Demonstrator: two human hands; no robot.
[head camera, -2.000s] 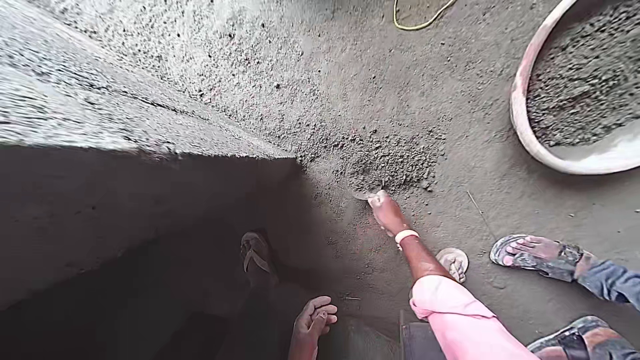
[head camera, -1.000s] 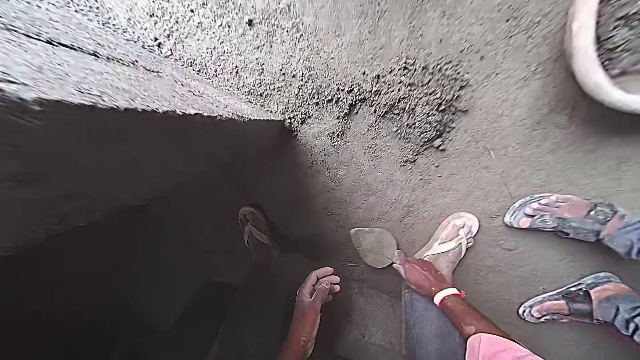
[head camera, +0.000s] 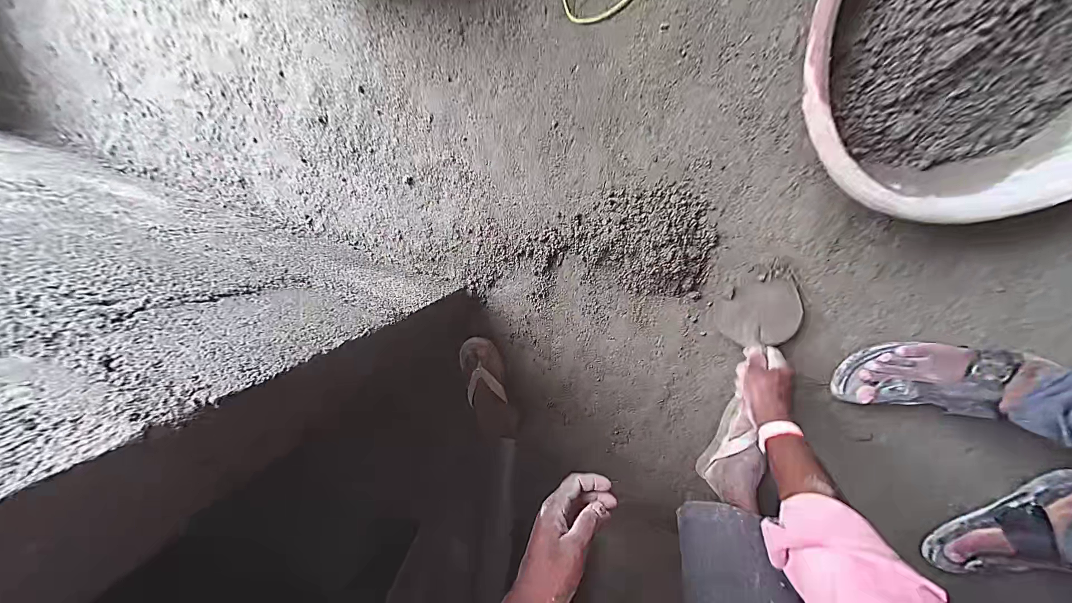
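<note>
My right hand (head camera: 766, 387), with a pale band at the wrist and a pink sleeve, grips the handle of a trowel (head camera: 760, 311). The trowel's rounded, mortar-coated blade points away from me, low over the floor, with a few crumbs at its far edge. Just left of the blade lies a loose heap of damp mortar (head camera: 657, 243). My left hand (head camera: 574, 519) is held low in the middle with fingers curled and apart, holding nothing. My sandalled right foot (head camera: 735, 461) is partly hidden behind my right hand and forearm.
A wide pan (head camera: 913, 205) of mortar stands at the upper right. Another person's sandalled feet (head camera: 921, 373) are at the right. A rough cement-covered ledge (head camera: 209, 310) runs along the left, its corner near the heap. My other sandalled foot (head camera: 486, 381) is in shadow. A yellow cord (head camera: 596, 18) lies at the top.
My right hand has moved the trowel from near my right foot out to the floor beside the heap's right edge. The view has shifted, bringing the pan more into sight.
</note>
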